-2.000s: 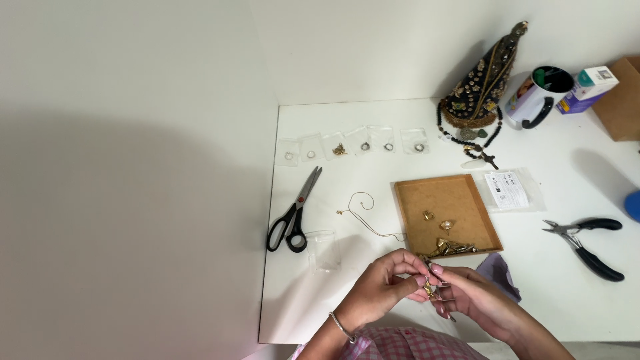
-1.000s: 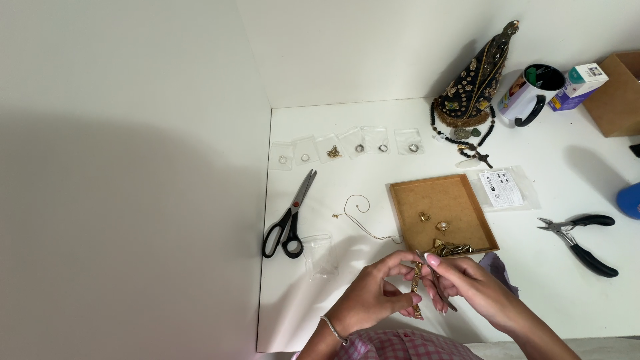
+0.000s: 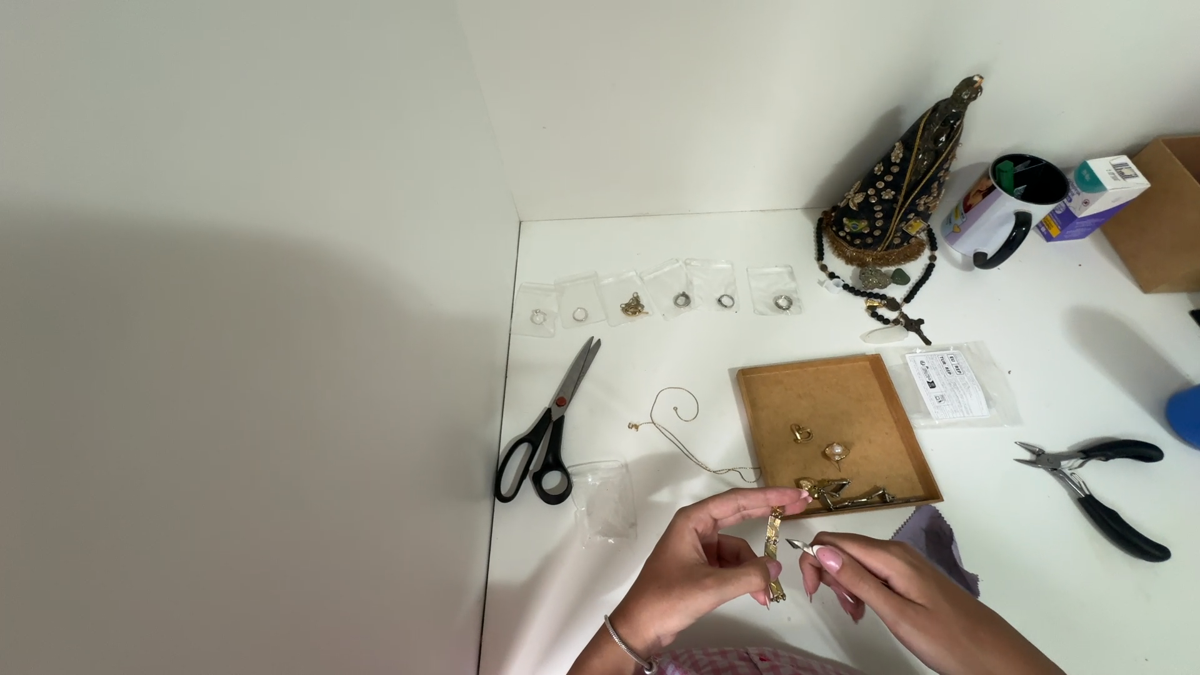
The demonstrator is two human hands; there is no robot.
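Note:
My left hand (image 3: 698, 562) grips a gold-coloured link bracelet (image 3: 772, 553) upright between thumb and fingers. In my right hand (image 3: 877, 572) is a small tool with a pointed metal tip (image 3: 799, 546), its tip close to the bracelet; whether they touch I cannot tell. Just beyond the hands lies a shallow brown tray (image 3: 806, 375) with a pearl ring (image 3: 836, 453) and several other gold-coloured pieces. A thin gold chain (image 3: 689, 448) curls on the table left of the tray. Partly behind my right hand is a purple-grey cloth (image 3: 937, 544).
Scissors (image 3: 553, 427) and an empty clear bag (image 3: 605, 502) lie left; pliers (image 3: 1078, 469) lie right. Several small bags with jewellery (image 3: 633, 304) form a row behind. A robed figurine (image 3: 905, 187), bead rosary (image 3: 818, 246), mug (image 3: 994, 211), boxes (image 3: 1162, 211) and a labelled bag (image 3: 994, 384) stand or lie farther back.
The bracelet, bunched between both hands two seconds ago, now hangs stretched in my left hand. My right hand has drawn apart from it, and the pointed tool tip shows clearly.

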